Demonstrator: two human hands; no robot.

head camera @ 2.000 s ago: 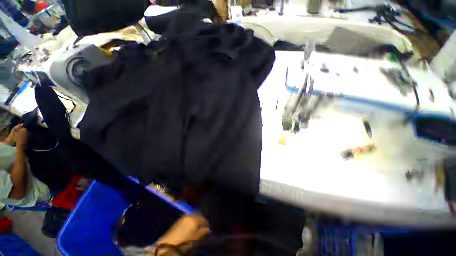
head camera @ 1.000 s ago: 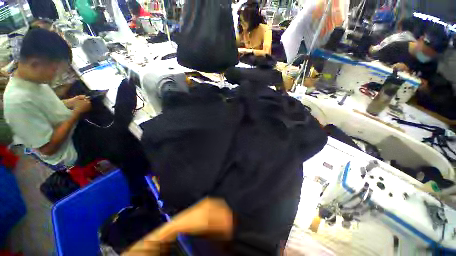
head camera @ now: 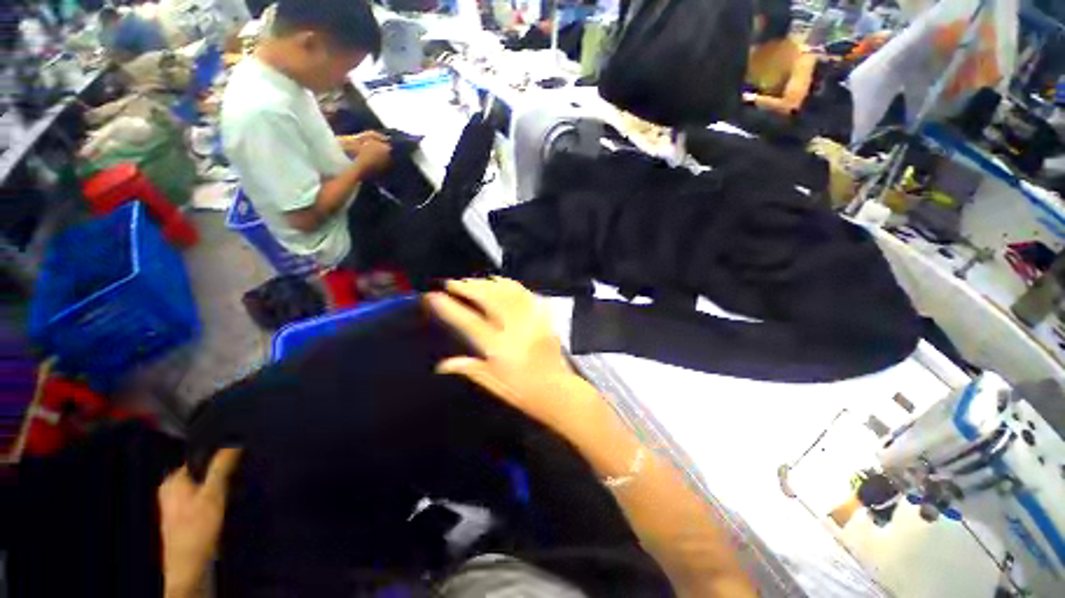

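A black garment point(head camera: 339, 409) is spread over the blue bin point(head camera: 339, 325) in front of me and covers most of it. My left hand point(head camera: 196, 508) grips its left edge, thumb showing and the other fingers hidden. My right hand point(head camera: 505, 345) lies on its upper right edge with fingers bent over the cloth; its fingertips are partly hidden. Another black garment point(head camera: 747, 251) lies heaped on the white table point(head camera: 747, 444), with a long flat band along its near side. A small white and grey patch shows below my hands.
A seated person in pale green point(head camera: 275, 146) works on black cloth at upper left. A blue crate point(head camera: 117, 292) and a red stool point(head camera: 138, 193) stand on the floor at left. A white sewing machine point(head camera: 993, 467) is at lower right. A black bag-like bundle point(head camera: 677, 58) hangs above the table.
The view has turned left and down. Both hands now show on a black garment over the bin; before, only one blurred arm showed. The garment on the table lies lower and farther back.
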